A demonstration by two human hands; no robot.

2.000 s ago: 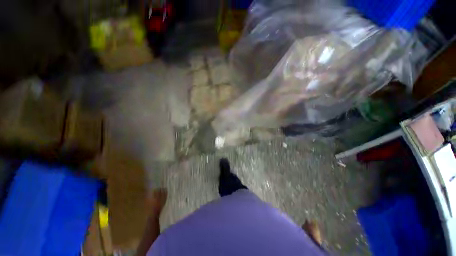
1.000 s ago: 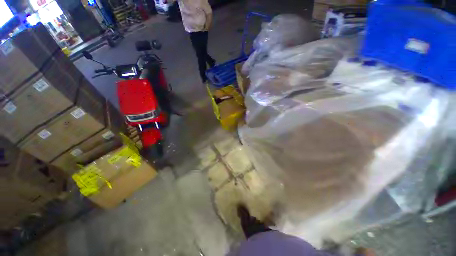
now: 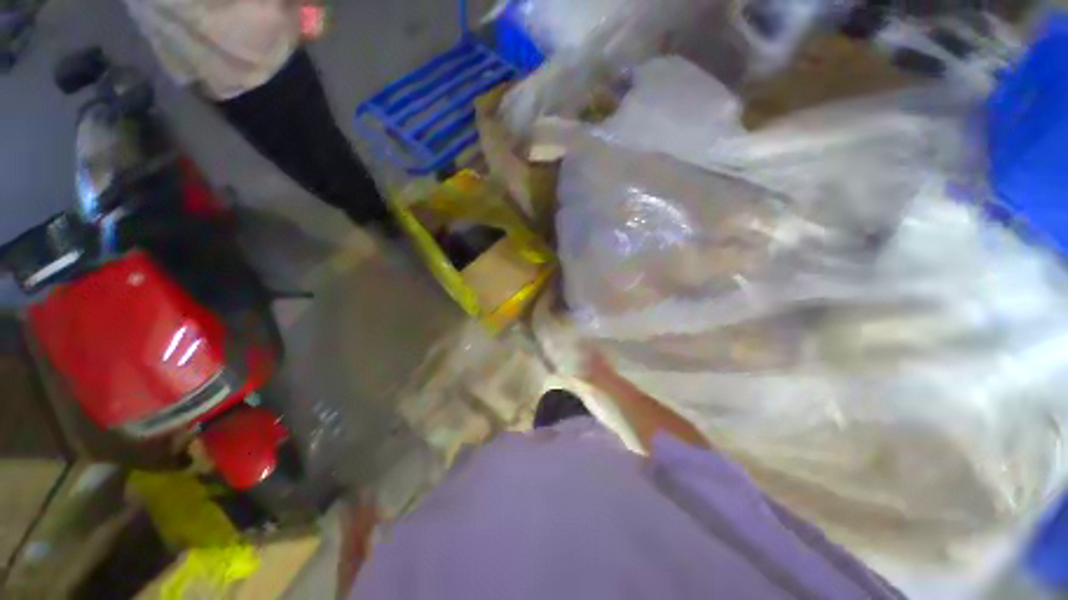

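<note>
Clear plastic sheeting [image 3: 867, 352] lies in folds over brownish goods and fills the right half of the view. My right hand [image 3: 600, 373] is blurred, in front of my body at the left edge of the sheeting; I cannot tell whether it touches the sheeting or holds anything. My left hand [image 3: 356, 530] is a small blur low beside my purple top, and its fingers cannot be made out.
A red scooter [image 3: 129, 340] stands at the left. A person [image 3: 299, 129] stands beyond it. A blue slatted trolley [image 3: 439, 100] and an open yellow-edged carton [image 3: 504, 275] are ahead. A yellow-taped carton [image 3: 281, 560] is at lower left. Blue plastic [image 3: 1036, 129] is at right.
The scooter, the person and the yellow-edged carton appear nearer and larger. The stacked cartons at left have mostly left the view. My right hand now shows beside the sheeting.
</note>
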